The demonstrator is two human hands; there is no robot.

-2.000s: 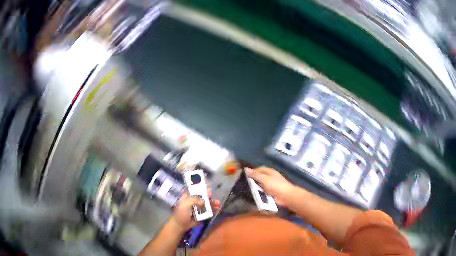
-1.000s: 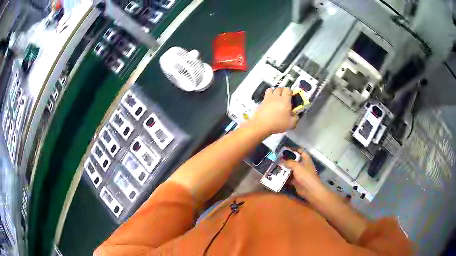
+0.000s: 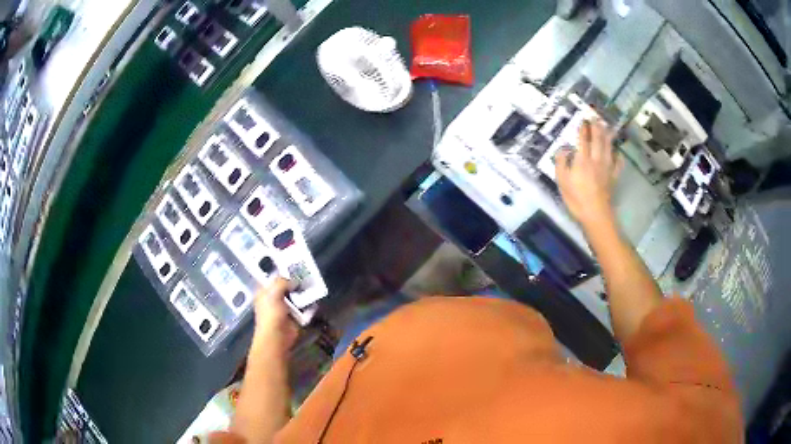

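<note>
My left hand [image 3: 275, 310] holds a white phone unit [image 3: 303, 272], dark oval at its far end, over the near edge of the blister tray [image 3: 340, 192]. The unit overlaps other units in the tray. A second white edge shows beneath it by my fingers; I cannot tell what it is. My right hand [image 3: 591, 172] is over the fixture area of the bench-top machine [image 3: 542, 208]. Its thumb and fingers are on a white phone unit [image 3: 568, 143] there and partly hide it. The tray holds two rows of phone units, backs up.
A white desk fan [image 3: 362, 69] and a red bag [image 3: 441, 48] are on the green conveyor belt [image 3: 130, 373] beyond the tray. Another phone unit [image 3: 692, 184] sits in a fixture at the machine's right. More phones [image 3: 208, 39] lie beyond the pale rail [image 3: 111, 325].
My left hand has moved from the machine to the tray; the yellow-edged unit it held is no longer seen. My right hand has moved from near my body up onto the machine.
</note>
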